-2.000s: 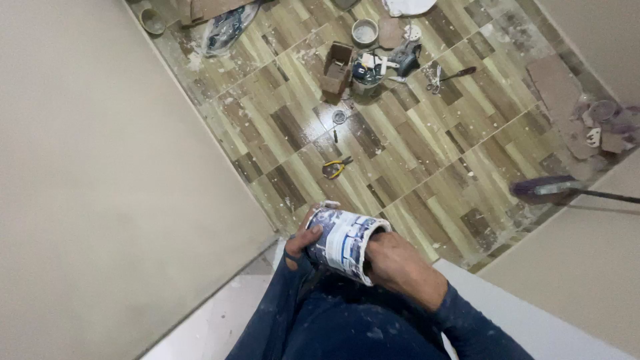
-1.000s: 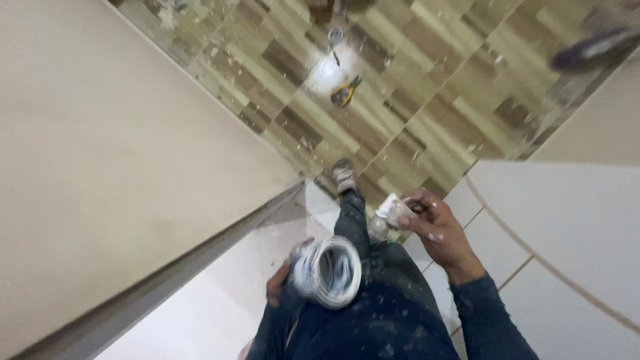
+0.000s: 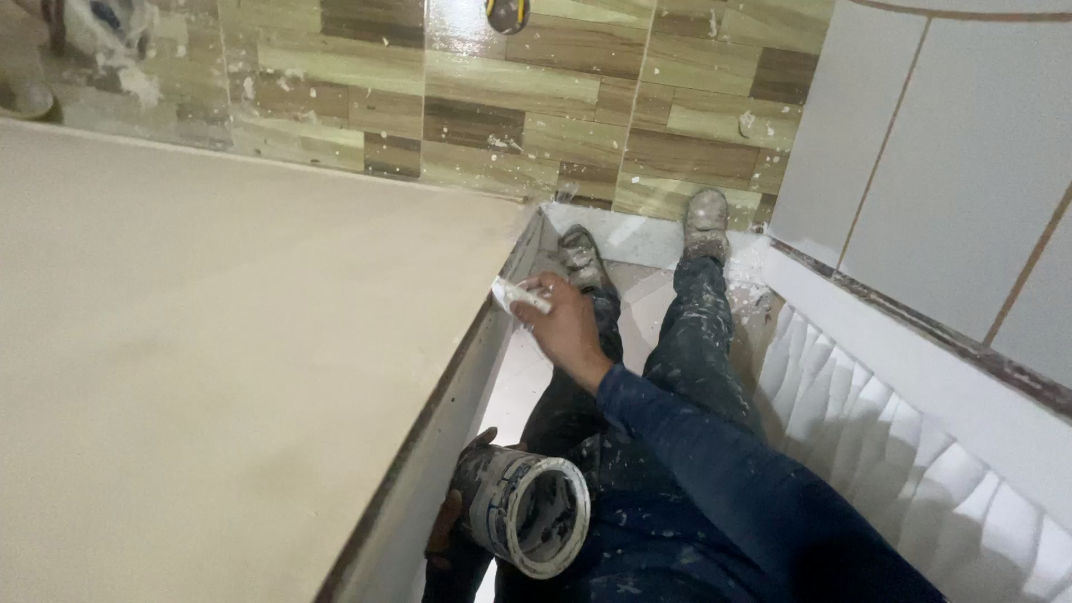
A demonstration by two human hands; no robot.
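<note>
My left hand point(image 3: 448, 511) grips a smeared metal can point(image 3: 498, 494) from its outer side; the can lies tilted with its open mouth point(image 3: 548, 517) toward the right, and its inside is dark with whitish smears. My right hand point(image 3: 565, 322) pinches a small white-coated piece point(image 3: 521, 296), which could be a spatula or a cloth; I cannot tell. That piece touches or nearly touches the edge of the beige wall point(image 3: 494, 306), above and right of the can. Splashed trousers and shoes show beyond my hands.
The wall's dark long edge point(image 3: 402, 456) runs down on the left. Wood-pattern floor tiles point(image 3: 519, 100) bear white spatters, with a yellow-and-black tool point(image 3: 507, 14) at the top. A white sill point(image 3: 624, 234) lies by the shoes point(image 3: 706, 222). Grey wall tiles point(image 3: 946, 151) and a ribbed white surface point(image 3: 888, 435) stand right.
My right hand was inside the can, then beside it with the white piece, and is now at the wall edge. My left hand keeps hold of the can. The view has turned.
</note>
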